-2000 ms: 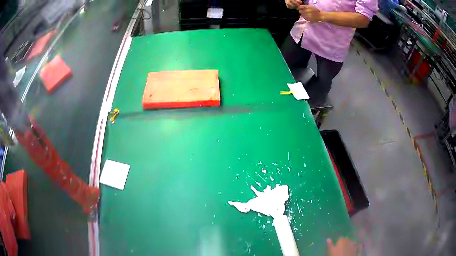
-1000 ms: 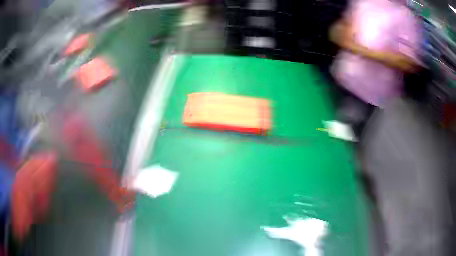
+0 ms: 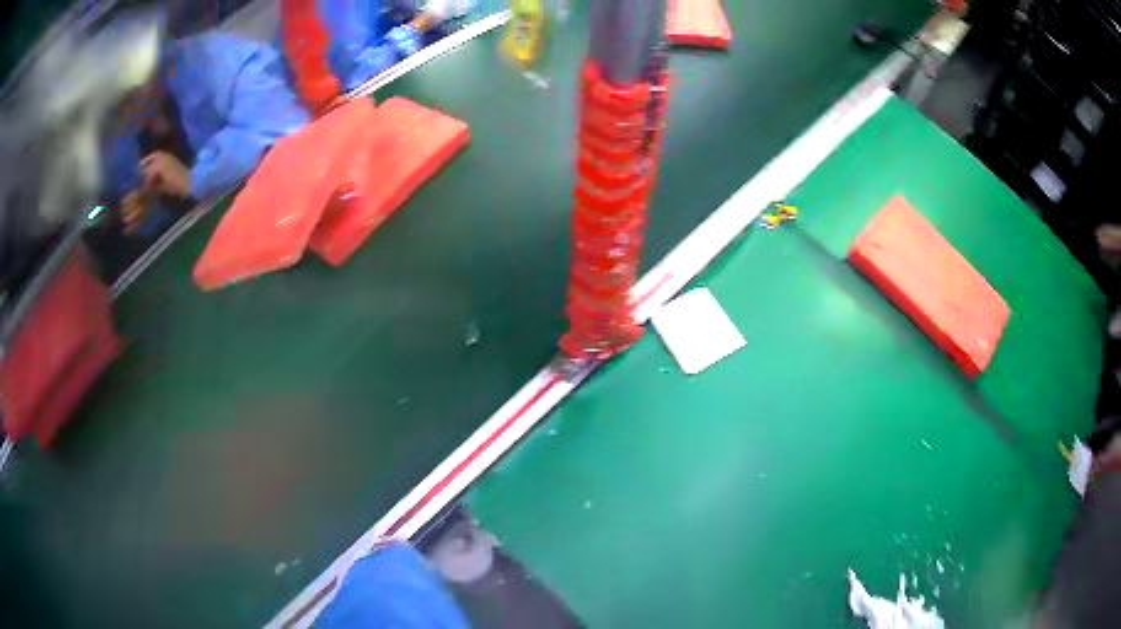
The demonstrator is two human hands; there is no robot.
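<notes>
Neither of my hands is in view. A blue sleeve or cloth (image 3: pixel 393 592) shows at the bottom edge, with no hand visible on it. On the bright green bench (image 3: pixel 615 492) a red-orange foam pad (image 3: pixel 931 285) lies flat at the right, with nothing on it. A white paper card (image 3: pixel 698 331) lies flat beside the belt edge. A lumpy patch of white glue (image 3: pixel 894 605) is cut off by the bottom edge at the right. The glue tube is not in view.
The darker green conveyor belt (image 3: pixel 406 356) carries overlapping red pads (image 3: pixel 289 197). More red pads (image 3: pixel 59 350) stand at far left. A red-wrapped post (image 3: pixel 609 209) rises at the white-and-red edging. A person in a blue smock (image 3: pixel 234 105) is across the belt. Dark racks (image 3: pixel 1057 135) stand upper right.
The view has swung left over the belt, so the bench pad, card and glue now lie further right. The white nozzle and the hand at the lower right have left the picture.
</notes>
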